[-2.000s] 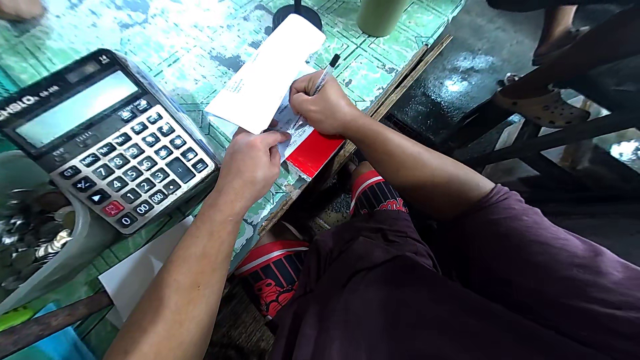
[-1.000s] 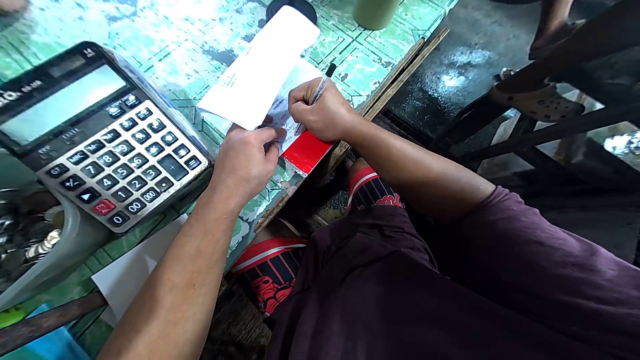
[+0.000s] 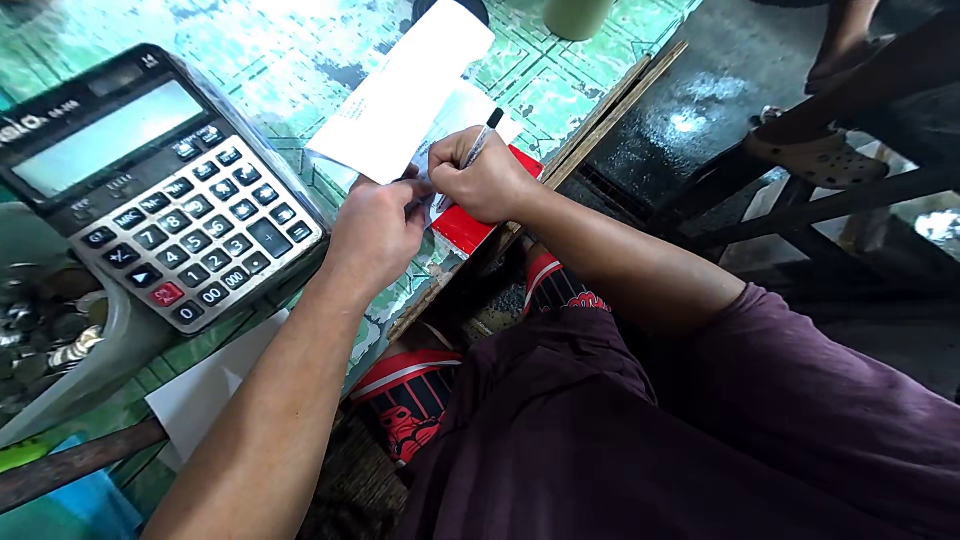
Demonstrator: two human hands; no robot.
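My right hand (image 3: 484,176) is closed around a pen (image 3: 482,138) with a dark end, its tip hidden low over papers. Beside it, my left hand (image 3: 382,229) rests with its fingers on the near edge of the papers; whether it pinches them is hard to tell. A white sheet (image 3: 405,90), folded back and curling at its far end, lies over a printed paper (image 3: 469,109). Under both hands is a red cover or booklet (image 3: 465,229) at the table's edge. Left of my left hand stands a large desk calculator (image 3: 172,187).
The green patterned tabletop (image 3: 262,45) ends at a worn wooden edge (image 3: 615,112). A container of coins (image 3: 120,337) sits at the left, with a white paper (image 3: 217,382) near it. A green cylindrical container (image 3: 577,15) stands at the back. Another person's foot in a clog (image 3: 840,161) is at right.
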